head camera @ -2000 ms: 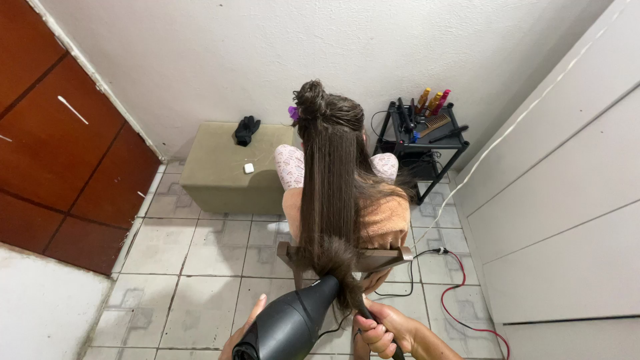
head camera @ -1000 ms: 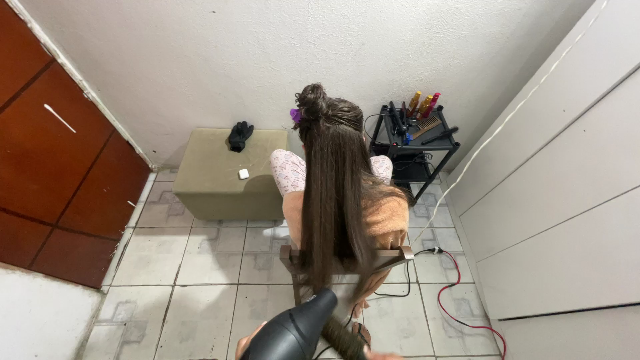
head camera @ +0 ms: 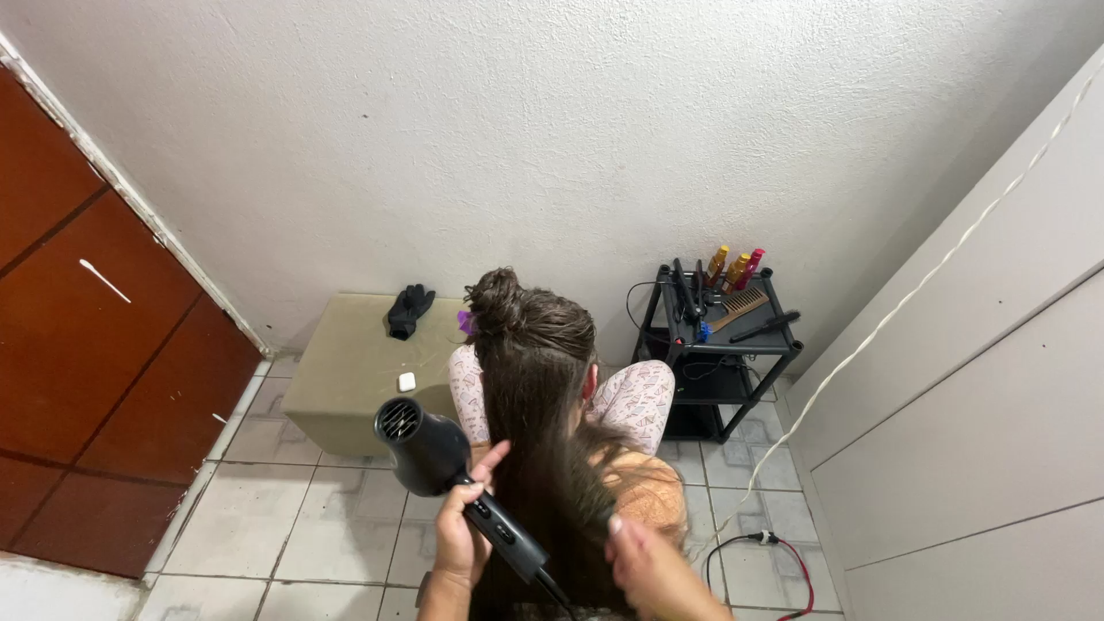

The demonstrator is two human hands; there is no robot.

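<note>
A seated person (head camera: 642, 492), seen from behind, has long dark hair (head camera: 535, 431), part of it tied in a bun on top. My left hand (head camera: 461, 526) holds a black hair dryer (head camera: 427, 448) left of the hair; its handle slants down to the right and the grilled rear end faces up. On the right side of the hair, my right hand (head camera: 638, 556) is closed and blurred. A dark brush seems to be in it, mostly hidden in the strands. The dryer's nozzle cannot be made out.
An olive bench (head camera: 345, 354) bears a black glove (head camera: 410, 310) and a small white case (head camera: 406, 382). A black cart (head camera: 716, 345) at the right holds bottles, a wooden comb (head camera: 737, 309) and styling tools. A white cord (head camera: 888, 319) hangs by the cabinet; a red cable (head camera: 806, 573) lies on the tiles.
The hair dryer has moved up from the bottom of the view to the left side of the hair and turned. My right hand has moved up along the hair's right side. The view has shifted.
</note>
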